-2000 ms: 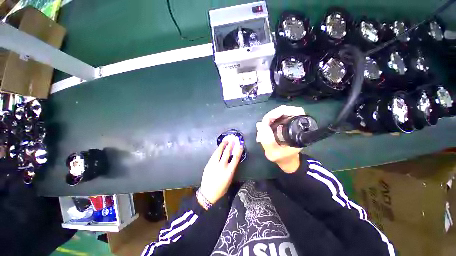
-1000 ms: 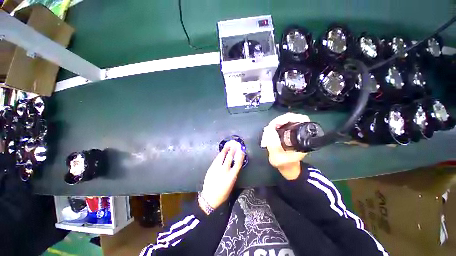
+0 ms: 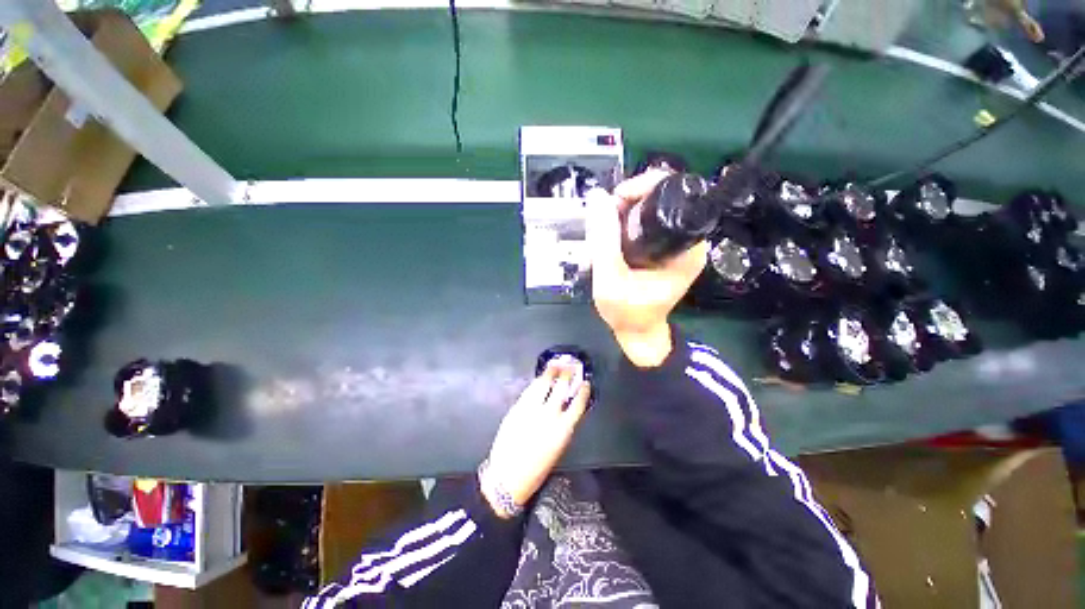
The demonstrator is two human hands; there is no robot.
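Note:
My left hand (image 3: 541, 431) has its fingertips on a small round black lamp head (image 3: 550, 356) on the bench mat. The fingers cover most of its light centre. My right hand (image 3: 644, 268) is wrapped around a thick black electric screwdriver (image 3: 670, 218), held at the near right side of the light grey screw feeder (image 3: 551, 256). The screwdriver's tip is hidden by the hand and the feeder.
Rows of black lamp heads (image 3: 792, 258) stand right of the feeder. One unit (image 3: 144, 396) stands at the left, with clustered units (image 3: 26, 312) beyond. A white drawer (image 3: 218, 531) and a carton (image 3: 910, 523) are below the bench edge. A metal upright (image 3: 140, 117) rises at upper left.
My right hand has moved with the screwdriver from the bench right of the lamp head up to the feeder. My left hand stays on the lamp head. The view has shifted, showing more of the far side.

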